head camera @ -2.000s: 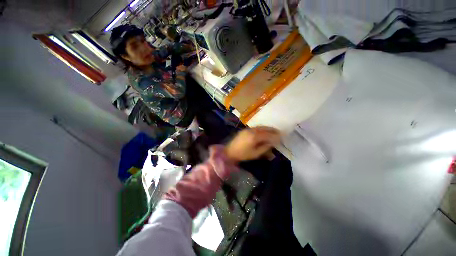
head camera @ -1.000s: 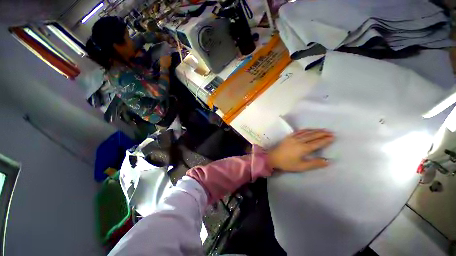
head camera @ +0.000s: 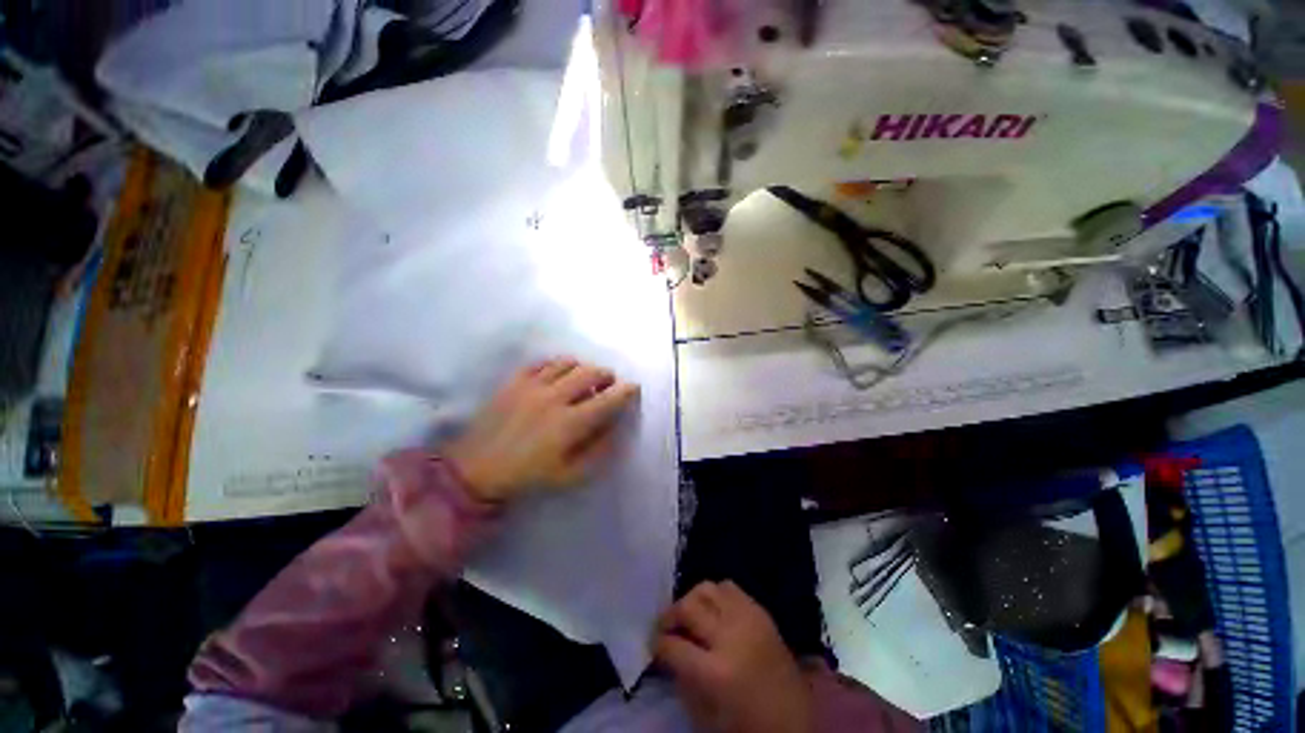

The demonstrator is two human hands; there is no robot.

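Observation:
A large pale garment panel (head camera: 429,287) lies on the table left of the needle, and its lower corner hangs over the front edge. My left hand (head camera: 551,430) rests on the panel, palm down, fingers slightly curled. My right hand (head camera: 723,652) is below the table edge with its fingers closed on the panel's right edge near the hanging corner. A thin dark edge runs along the panel's right side up to the presser foot (head camera: 673,262) of the cream sewing machine (head camera: 945,129). The bright machine light washes out the cloth beside the foot.
Black scissors (head camera: 866,251) and blue snips (head camera: 854,312) lie on the machine bed. Stacked cut pieces (head camera: 215,72) are at the back left, beside an orange-edged brown strip (head camera: 136,329). A blue basket (head camera: 1238,559) with scraps is at the lower right. Pink threads (head camera: 680,26) hang at the machine's left end.
The view has swung from the left side to the machine. My left hand, earlier spread flat on the panel, is now more curled on it. My right hand has come into view at the panel's edge.

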